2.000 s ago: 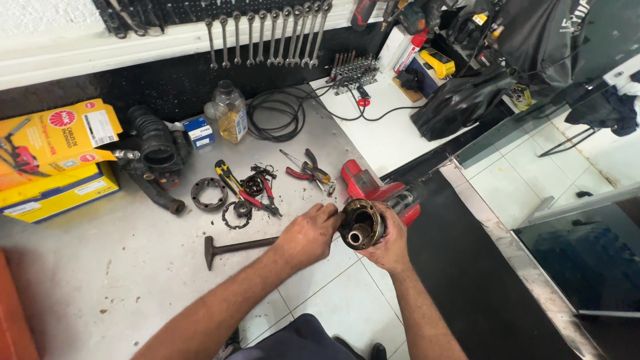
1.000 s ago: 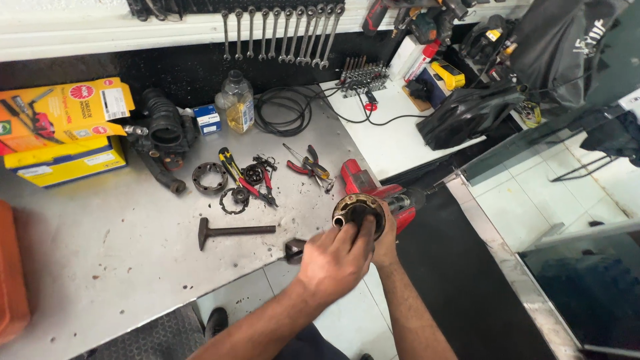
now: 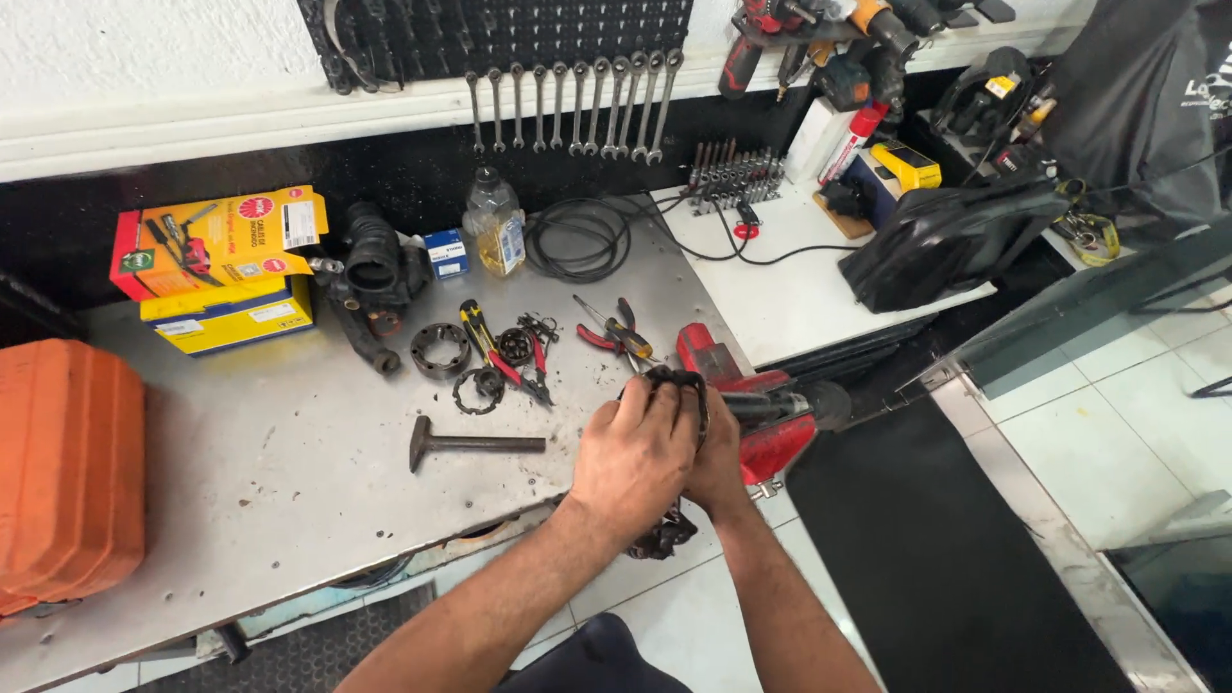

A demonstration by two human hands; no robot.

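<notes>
A dark metal housing (image 3: 705,409), round-mouthed and greasy, sits mostly hidden between my hands beside a red bench vise (image 3: 770,443). My left hand (image 3: 635,452) covers its mouth with bent fingers; whether they grip anything is hidden. Behind and to the right, my right hand (image 3: 720,462) holds the housing. Dark, dirty material (image 3: 664,534) hangs below my hands. A hammer (image 3: 481,444) lies left of them. Farther back are a metal ring (image 3: 441,350), a toothed ring (image 3: 478,392), red-and-yellow-handled pliers (image 3: 496,356) and a screwdriver (image 3: 616,329) across red-handled pliers (image 3: 599,338).
An orange case (image 3: 72,472) stands at the bench's left. Cartons (image 3: 226,318), a black ribbed hose (image 3: 371,255), a plastic bottle (image 3: 496,226) and coiled cable (image 3: 577,241) line the back. Combination wrenches (image 3: 577,106) hang above. A white side surface (image 3: 760,289) holds a socket set (image 3: 736,178).
My left hand has moved from the housing's rim to over its mouth. The open mouth, visible earlier, is now covered. Dark material now hangs below my hands.
</notes>
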